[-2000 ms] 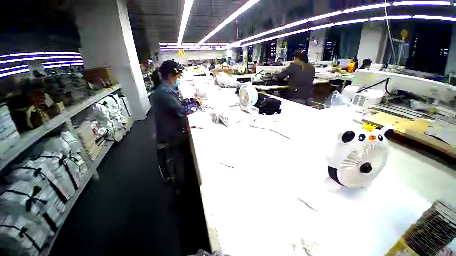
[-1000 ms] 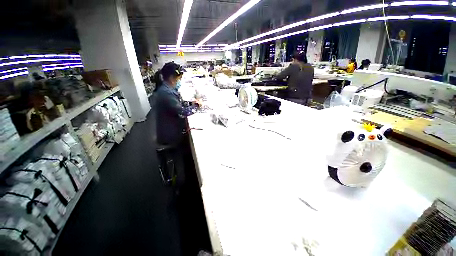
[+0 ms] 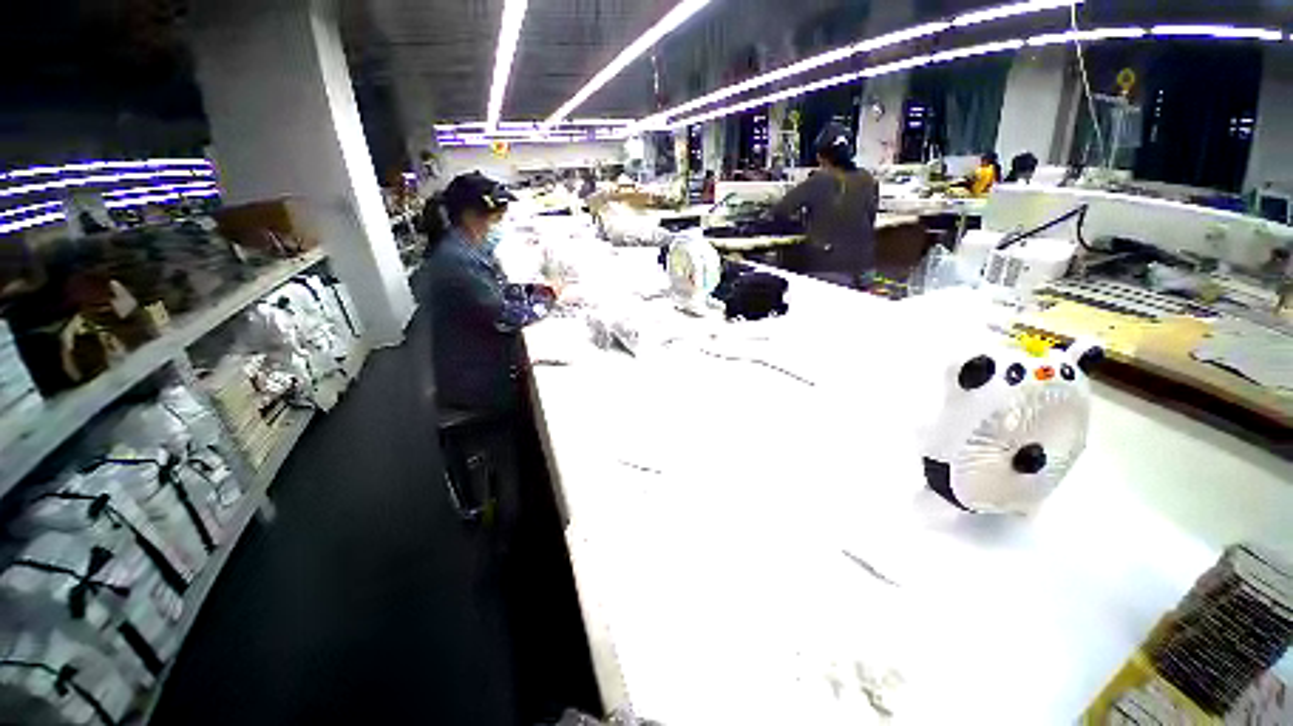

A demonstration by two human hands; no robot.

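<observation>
Neither of my hands is in the picture. A dark, layered stack of strips [image 3: 1222, 631] stands at the bottom right, cut off by the picture's edge. A yellow-edged board [image 3: 1120, 692] shows under and beside it. A white panda-faced desk fan [image 3: 1010, 433] with black ears stands upright on the white table [image 3: 709, 525]. A small pale crumpled thing [image 3: 862, 687] lies at the bottom middle; what it is I cannot tell. A thin grey strip or thread [image 3: 869, 567] lies between it and the fan.
A person [image 3: 475, 305] in a cap sits at the table's left edge. Another person [image 3: 840, 213] stands farther back. A second fan [image 3: 692, 272] and a black item [image 3: 753, 292] are on the far table. Shelves of tied white bundles [image 3: 107, 567] line the left aisle. Machinery [image 3: 1134, 291] is at the right.
The whole view has shifted slightly, so things appear a little further left and the stack at the bottom right shows more. The seated person's head and arms have moved slightly.
</observation>
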